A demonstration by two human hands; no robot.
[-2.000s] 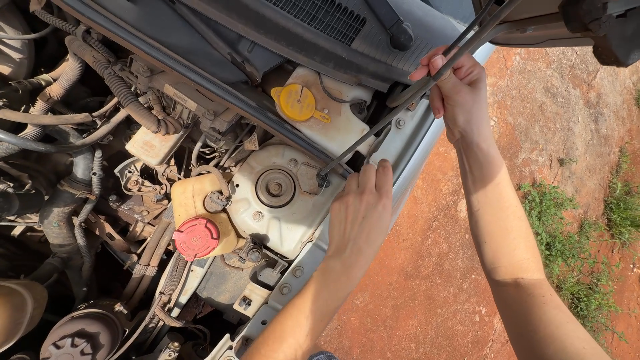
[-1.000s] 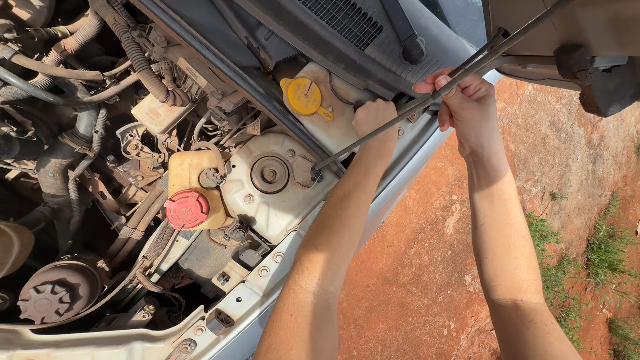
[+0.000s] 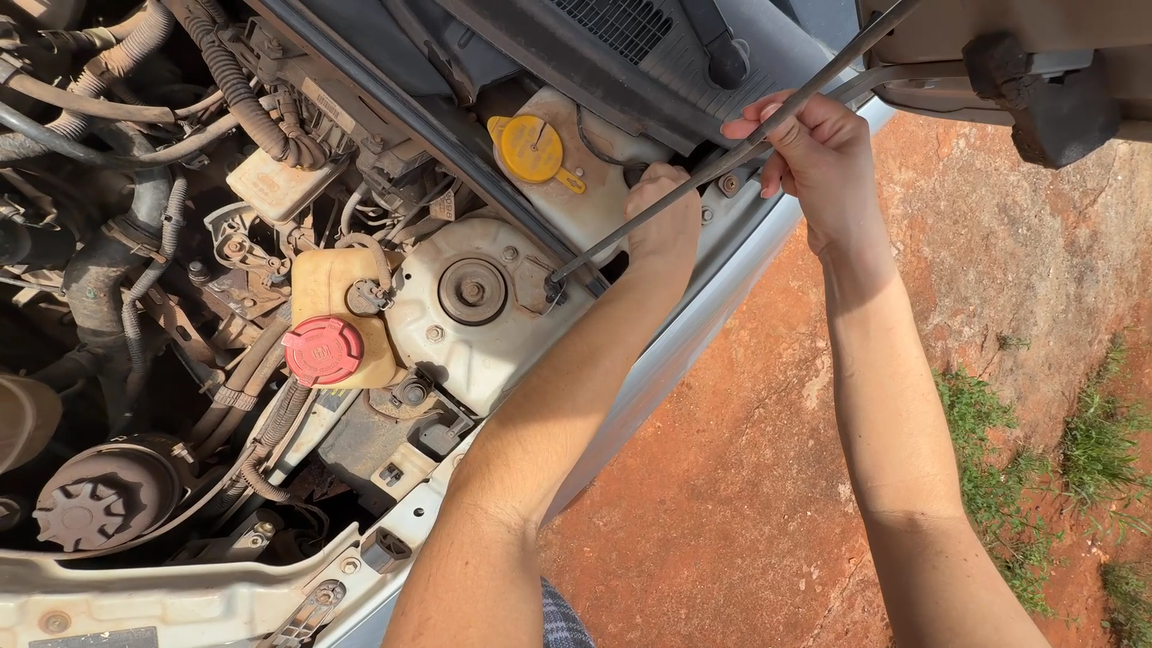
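Note:
A thin dark hood prop rod [image 3: 648, 211] runs slantwise from a pivot on the strut tower [image 3: 432, 297] up to the top edge. My right hand [image 3: 805, 144] holds its upper part between thumb and fingers, near the hood hinge arm. My left hand [image 3: 664, 211] reaches under the rod to the rear corner of the engine bay, beside the white washer fluid reservoir with its yellow cap [image 3: 531, 148]. Its fingers are curled and partly hidden at a dark gap, so what they touch cannot be told.
A yellowed coolant tank [image 3: 333, 279] with a red cap [image 3: 322, 351] stands left of the strut tower. A brown round reservoir cap [image 3: 81, 515] is at lower left. The raised hood's underside [image 3: 936, 36] fills the upper right. The silver fender [image 3: 666, 360] borders red ground.
My left hand has moved up from beside the rod's lower end to the rear corner by the washer reservoir. My right hand remains at the rod's upper part.

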